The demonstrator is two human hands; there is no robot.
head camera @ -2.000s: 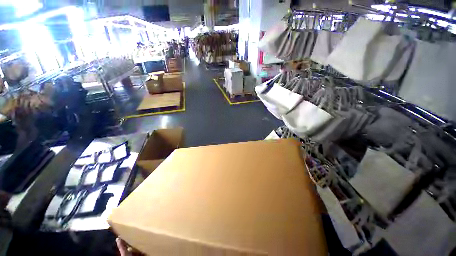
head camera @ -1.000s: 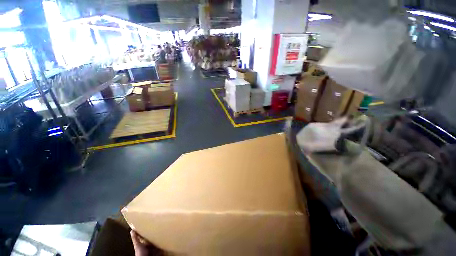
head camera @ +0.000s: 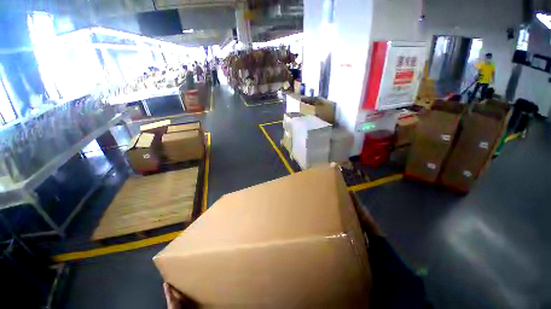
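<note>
A large closed brown shipping carton (head camera: 266, 241) is held up in front of me at the bottom centre. A shiny strip of tape shows at its right edge. The fingers of my left hand (head camera: 175, 297) grip its lower left edge; the rest of that hand is hidden or cut off. My right hand is not visible; a dark sleeve or clothing shows beside the carton's right side.
A wooden pallet (head camera: 148, 202) lies at left within yellow lines, with brown cartons (head camera: 181, 143) behind it. White boxes (head camera: 311, 140) stand by the pillar. Tall carton stacks (head camera: 432, 142) stand at right. A person in yellow (head camera: 484, 73) is farther back. A metal rack (head camera: 36, 187) is at left.
I have moved forward with the carton. The worktable and hanging bags at right have left the view. The pallet, pillar and carton stacks appear nearer.
</note>
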